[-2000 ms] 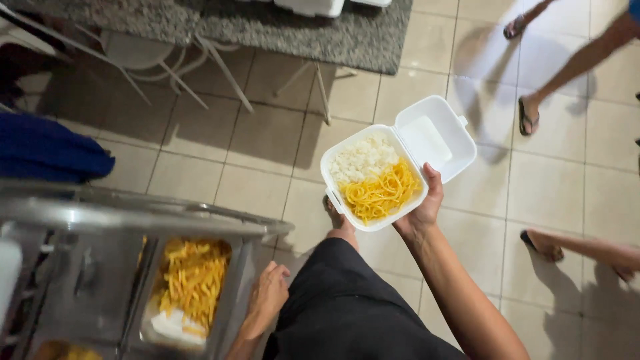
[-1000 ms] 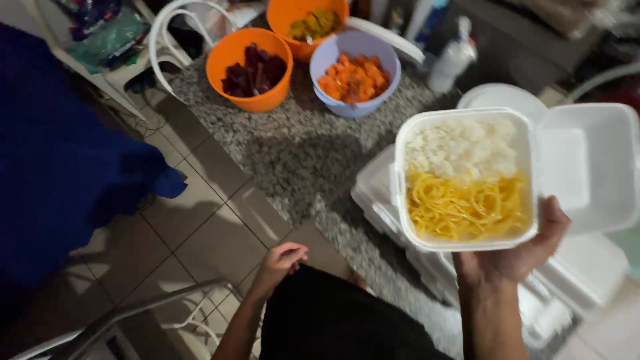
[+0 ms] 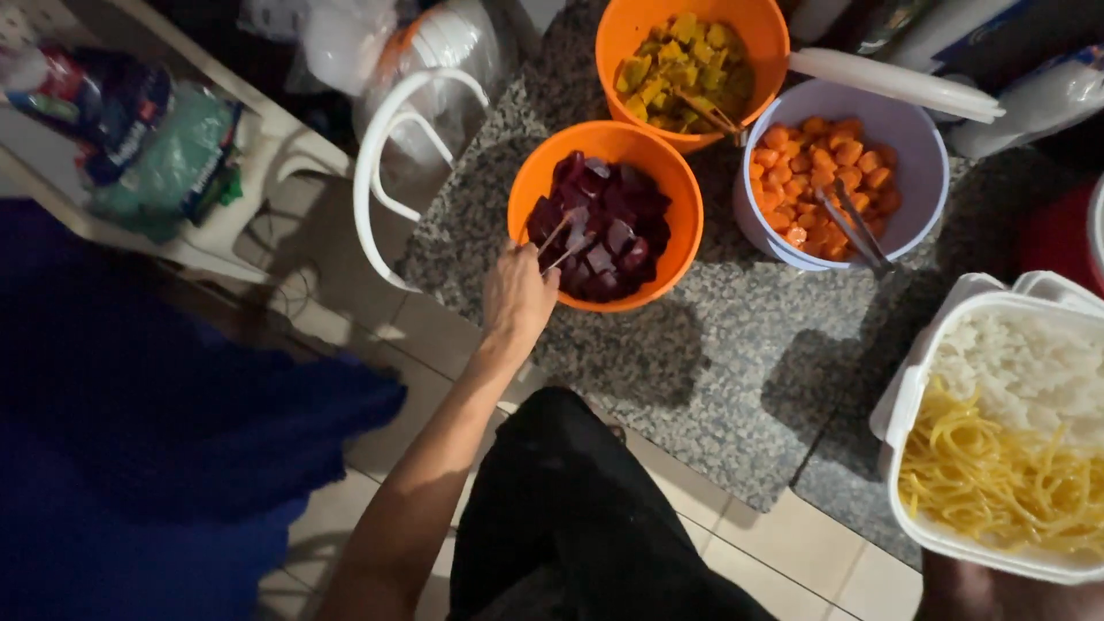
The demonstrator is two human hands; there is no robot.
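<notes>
My left hand (image 3: 520, 297) is closed on a pair of metal tongs (image 3: 565, 241), whose arms reach into dark red beet pieces (image 3: 617, 226) in an orange bowl (image 3: 677, 194). At the lower right my right hand (image 3: 992, 591), dark and partly out of view, supports a white foam food container (image 3: 901, 440) from below. White rice (image 3: 1022, 371) fills its upper part and yellow spaghetti (image 3: 992, 474) its lower part. A second orange bowl (image 3: 608, 52) holds yellow-green chunks, and a lilac bowl (image 3: 936, 172) holds orange carrot pieces with tongs (image 3: 854, 224) resting in them.
The bowls stand on a speckled granite counter (image 3: 690, 362). A white curved chair frame (image 3: 366, 190) touches the counter's left side. White foam containers lie behind the one in my hand. Bottles and bags crowd the back; blue cloth (image 3: 155, 414) hangs at left.
My left hand, empty above the floor one second ago, is now at the beet bowl, closed on the tongs. The food container has moved to the right edge of view. The view has swung to the counter.
</notes>
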